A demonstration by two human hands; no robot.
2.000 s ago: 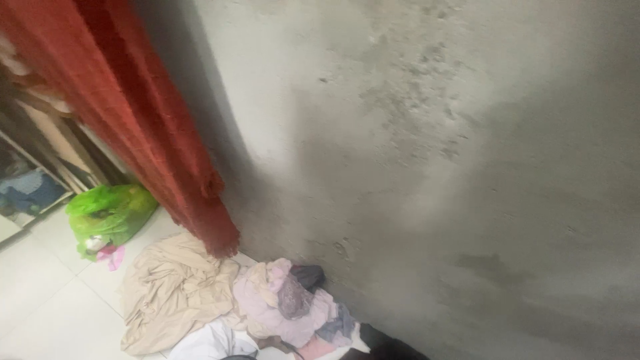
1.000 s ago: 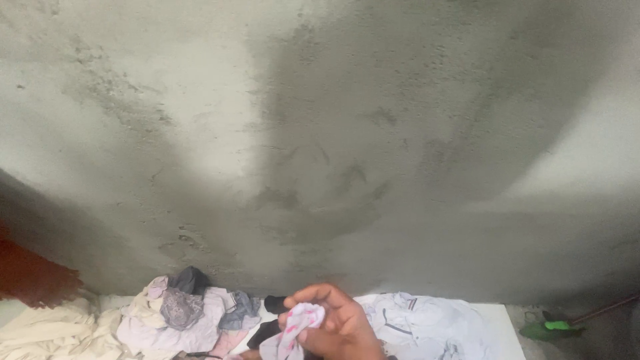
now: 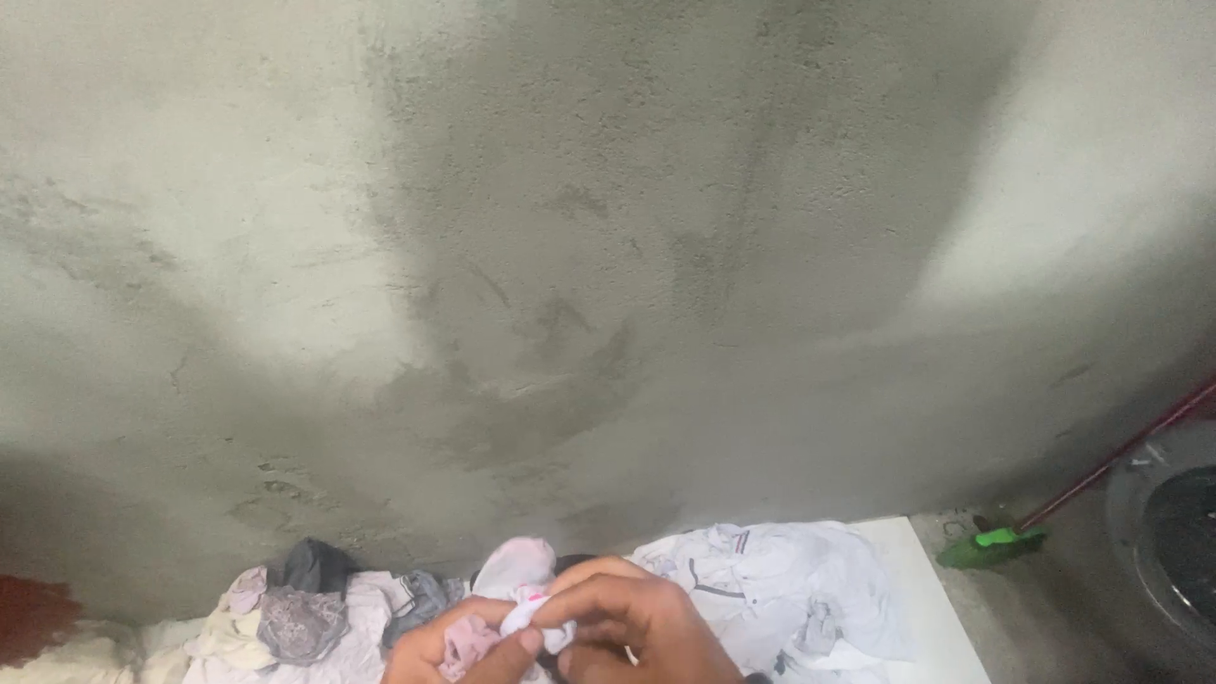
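At the bottom centre, my left hand [image 3: 439,648] and my right hand [image 3: 641,608] meet with fingertips together on a small white cloth item with pink marks [image 3: 522,608], which looks like a sock. A pale rounded part of cloth [image 3: 516,566] stands up above the fingers, and a crumpled pink cloth part [image 3: 467,646] shows by my left hand. Much of what I hold is hidden by the fingers. Left of my hands lies a pile of clothes with a grey lace piece [image 3: 302,625]; to the right lies a white garment [image 3: 788,594] with dark trim.
A grey plastered wall [image 3: 608,285] rises behind the clothes. The white surface [image 3: 936,608] ends at the right, beside a green broom [image 3: 993,546] with a red handle and a round-doored machine [image 3: 1183,537]. Red cloth [image 3: 33,617] hangs at the left, above beige cloth [image 3: 71,655].
The view has swung right. One second ago one hand showed with the white and pink cloth; now both hands are on it.
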